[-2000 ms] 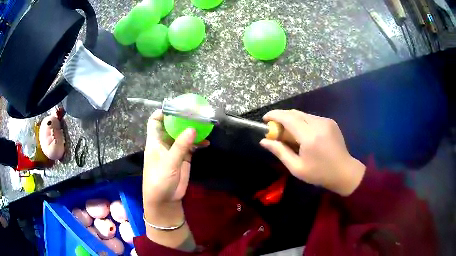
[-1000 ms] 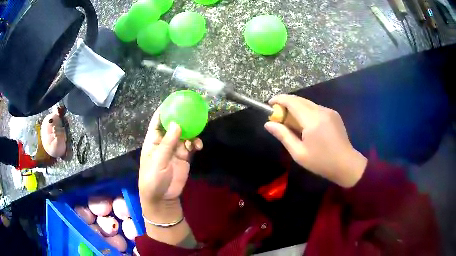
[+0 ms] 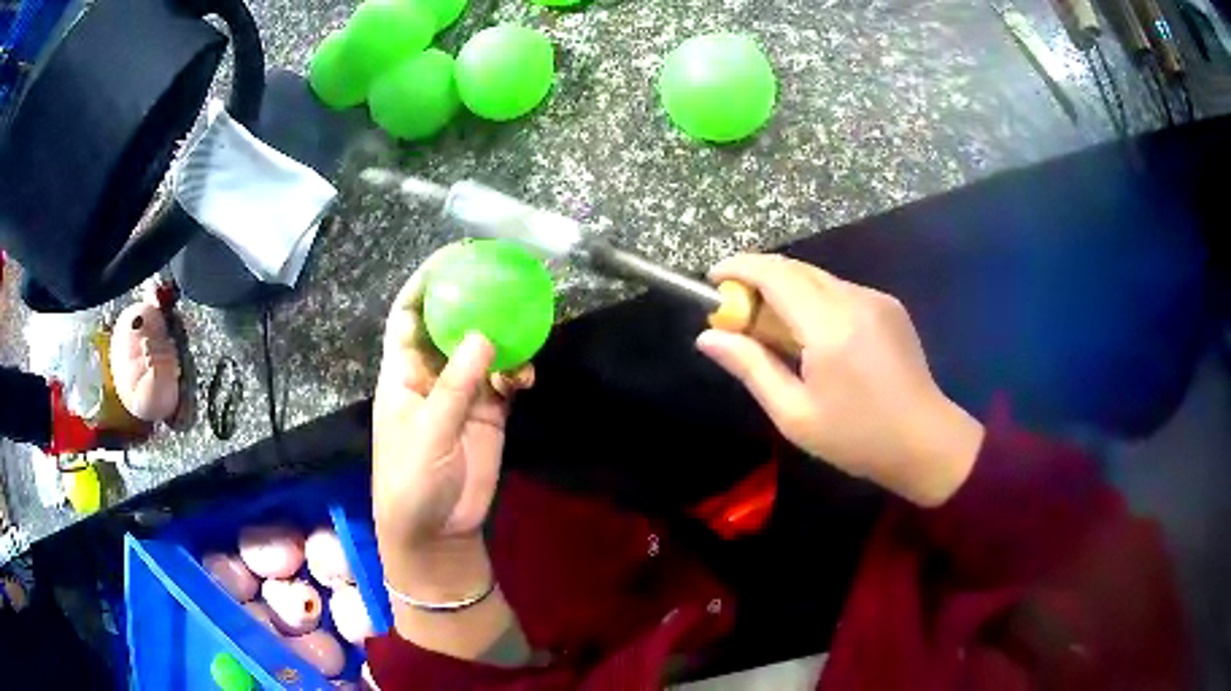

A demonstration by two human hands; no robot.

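Note:
My left hand (image 3: 443,432) holds a bright green ball (image 3: 489,305) between thumb and fingers, at the bench's front edge. My right hand (image 3: 851,371) grips the pale wooden handle of a long hand tool (image 3: 520,220). Its slim metal shaft and thicker silver-white middle point to the left, behind the ball's upper side in the picture. The tool looks slightly blurred, and I cannot tell whether it touches the ball. Part of the handle is hidden in my right hand.
Several loose green balls (image 3: 505,72) lie at the back of the speckled bench (image 3: 594,162). A black band-like object (image 3: 101,149) with white cloth (image 3: 253,196) is upper left. A toy figure (image 3: 145,361) lies left. A blue bin (image 3: 169,607) holds pink parts. Thin tools (image 3: 1033,57) lie far right.
The tool lay across the ball two seconds ago, then was lifted off it toward the back. Since a second ago, the ball and tool have shifted slightly left.

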